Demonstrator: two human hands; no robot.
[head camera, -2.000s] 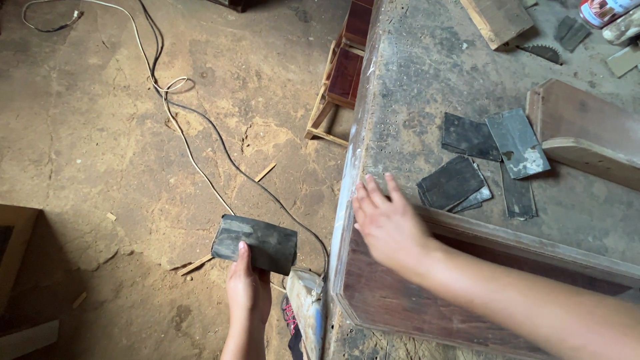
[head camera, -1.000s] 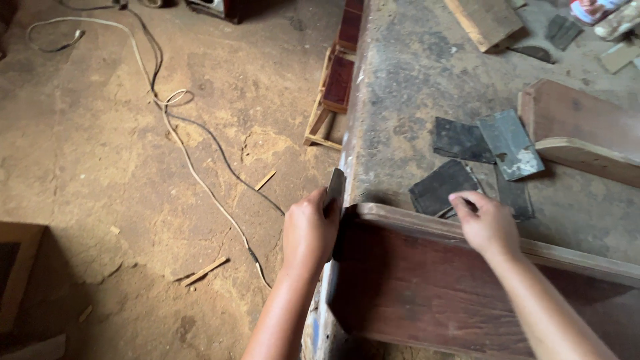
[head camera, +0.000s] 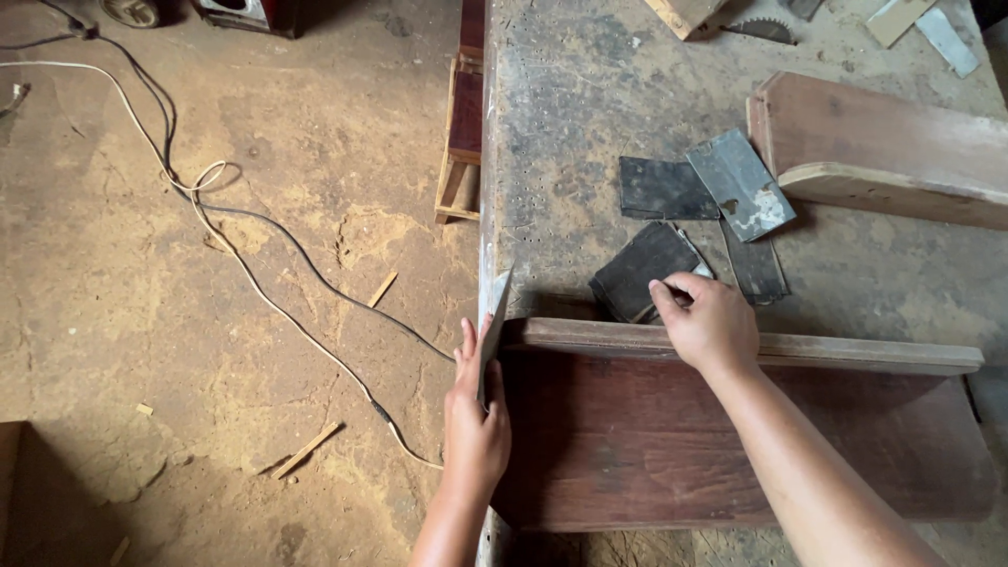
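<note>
My left hand (head camera: 476,409) grips a dark sheet of sandpaper (head camera: 494,335), seen nearly edge-on beside the left end of a reddish-brown wooden piece (head camera: 732,441). Above the piece's raised pale edge, my right hand (head camera: 709,319) has its thumb and forefinger pinched together over a black folded sheet (head camera: 646,268); whether anything is between them cannot be told. Another black sheet (head camera: 665,187), a grey sheet with a white patch (head camera: 740,185) and a dark strip (head camera: 754,260) lie partly overlapping beyond that hand.
A second wooden piece (head camera: 882,150) lies on the worn workbench (head camera: 567,102). Farther back are a wood block (head camera: 685,12) and part of a toothed saw blade (head camera: 762,30). Left of the bench, cables (head camera: 268,303) run over the floor near a small wooden frame (head camera: 457,185).
Two seconds ago my left hand held the sheet out over the floor; now it is at the wooden piece's end. My right hand has moved from the piece's left corner to the black sheets.
</note>
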